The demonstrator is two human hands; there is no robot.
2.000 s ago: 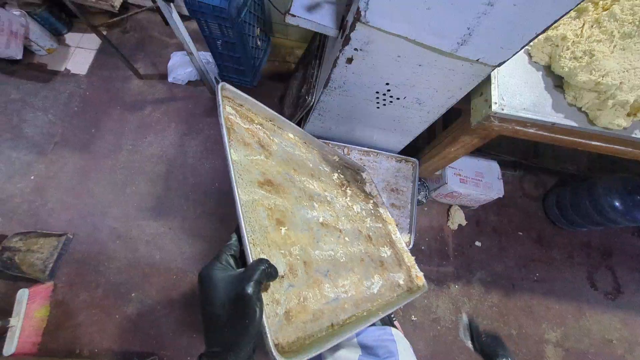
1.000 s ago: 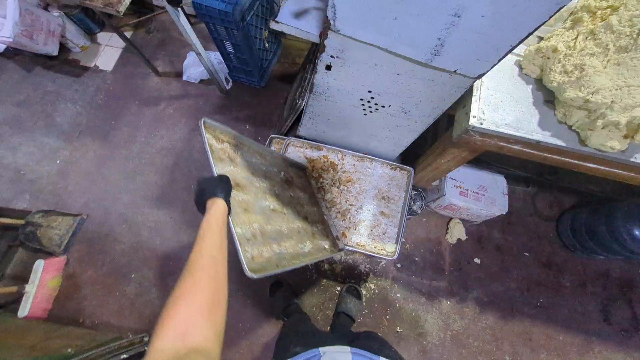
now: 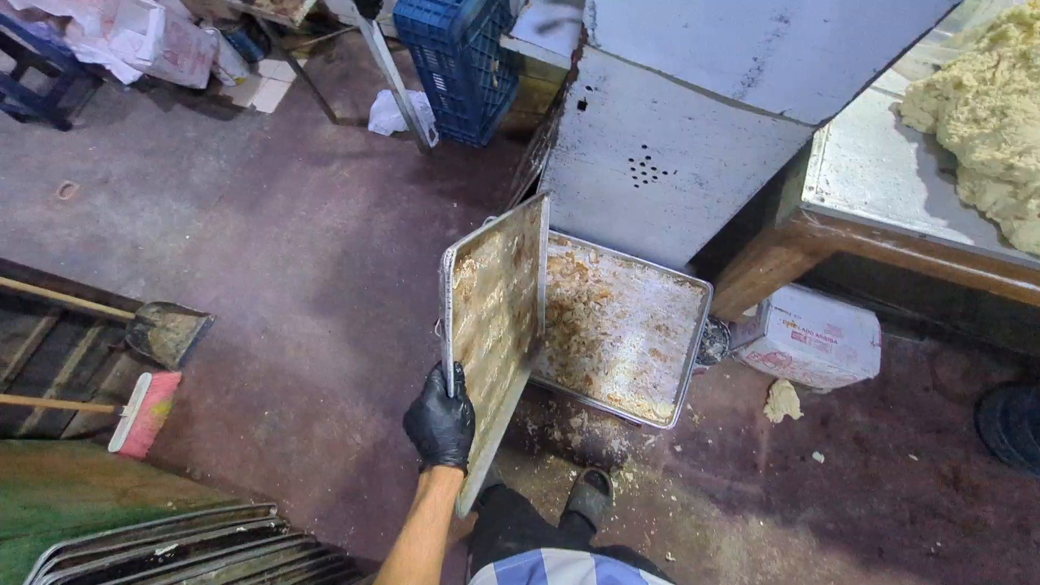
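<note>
My left hand (image 3: 439, 418), in a black glove, grips the left rim of a metal baking tray (image 3: 497, 301). The tray stands steeply on edge, its stained inner face turned to the right. Beside and below it, a second baking tray (image 3: 626, 333) lies nearly flat by the foot of a white metal cabinet, covered in brown crumbs and flakes. The held tray's far edge overlaps the left side of that lower tray; whether they touch is unclear. My right hand is out of view.
Crumbs lie on the floor near my feet. At right are a wooden-legged table (image 3: 918, 244) bearing dough (image 3: 983, 130), and a cardboard box (image 3: 808, 337). A blue plastic crate (image 3: 459, 73) stands behind. At left are a dustpan (image 3: 166, 333), a broom (image 3: 146, 414) and stacked trays (image 3: 187, 544).
The held tray has gone from face-up, through a tilt over the lower tray, to nearly upright. More of the crumb-covered lower tray now shows than two seconds ago.
</note>
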